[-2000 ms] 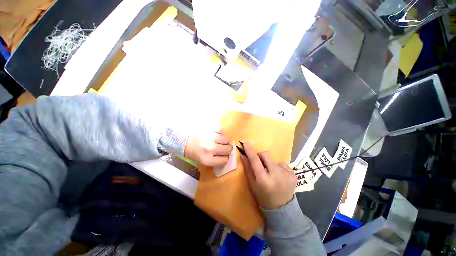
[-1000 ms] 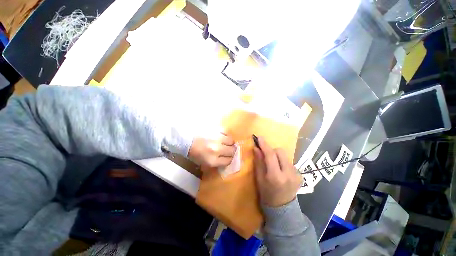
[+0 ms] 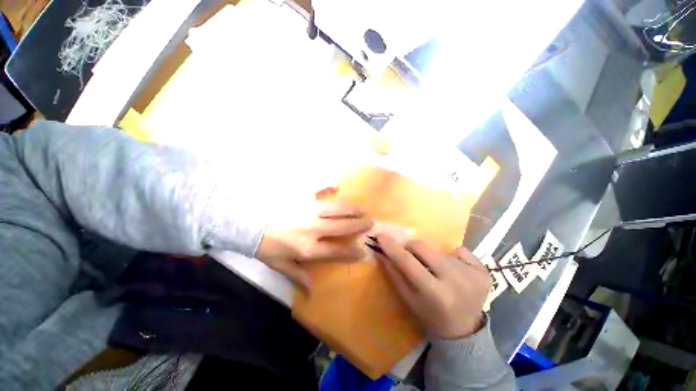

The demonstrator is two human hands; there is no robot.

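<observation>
An orange fabric panel [image 3: 359, 328] lies on the white template bed in front of me. My left hand [image 3: 317, 238] rests on the panel, fingers spread and slightly blurred, near a pale label patch [image 3: 397, 231] that both hands partly cover. My right hand [image 3: 439, 286] holds small dark thread snips [image 3: 372, 243], with the pointed tips at the patch beside my left fingertips. Several white printed labels [image 3: 517, 268] lie on the black table to the right of my right hand.
The machine head and its glaring lamp are above the panel, with the clamp [image 3: 370, 103] below them. Tangled thread waste [image 3: 95, 34] lies far left. A thin black cable crosses the labels. A control screen [image 3: 660, 187] is at right. A blue crate [image 3: 347, 374] shows below the panel.
My left hand has gone from pinching the pale patch to lying flatter on the panel. The snips' tips have moved back toward the left fingers. The view has shifted slightly.
</observation>
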